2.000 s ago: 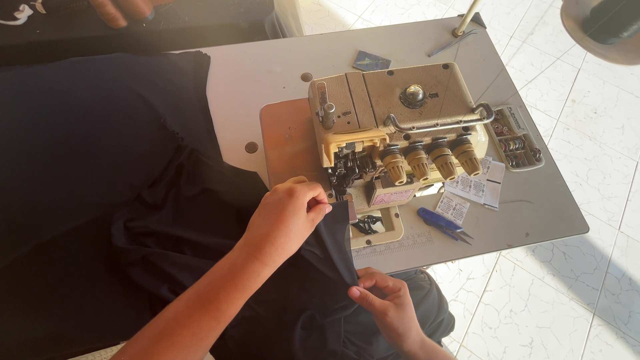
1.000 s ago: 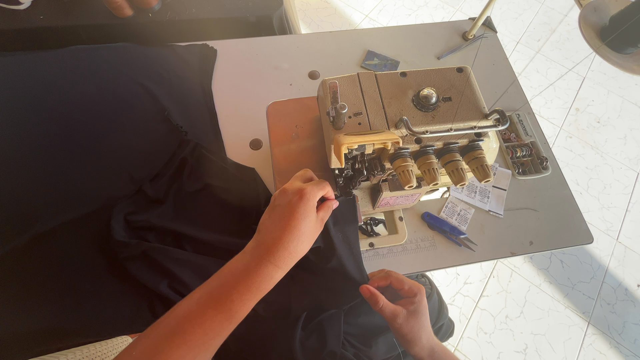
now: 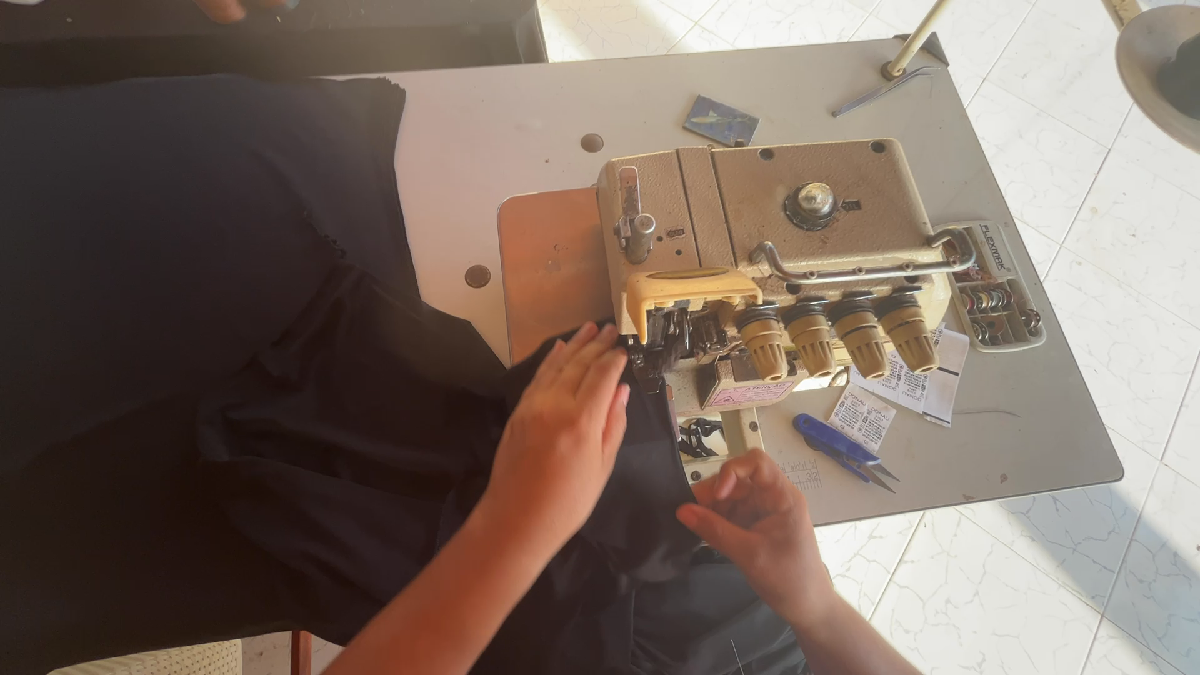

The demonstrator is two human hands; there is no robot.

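An overlock sewing machine (image 3: 769,216) stands on a pale table, its needle and presser area at the lower left of its body. Dark fabric (image 3: 169,244) covers the left of the table, reaches that area and hangs over the front edge. My left hand (image 3: 562,422) lies on the fabric with fingers extended and close together, fingertips beside the presser area. At the fabric's right edge is my right hand (image 3: 759,534), thumb and fingers bent; whether they pinch the cloth cannot be told.
Blue thread snips (image 3: 839,448) and printed paper labels (image 3: 862,417) lie right of the machine. Farther right is a parts tray (image 3: 1003,305). Tweezers (image 3: 881,91) rest near a thread stand post (image 3: 914,42), and a small blue packet (image 3: 720,120) sits behind the machine. Another person's fingers (image 3: 223,9) show at top left.
My left hand had its fingertips pinched together near the presser area; now its fingers are stretched out flat on the fabric. My right hand stays near the fabric's edge.
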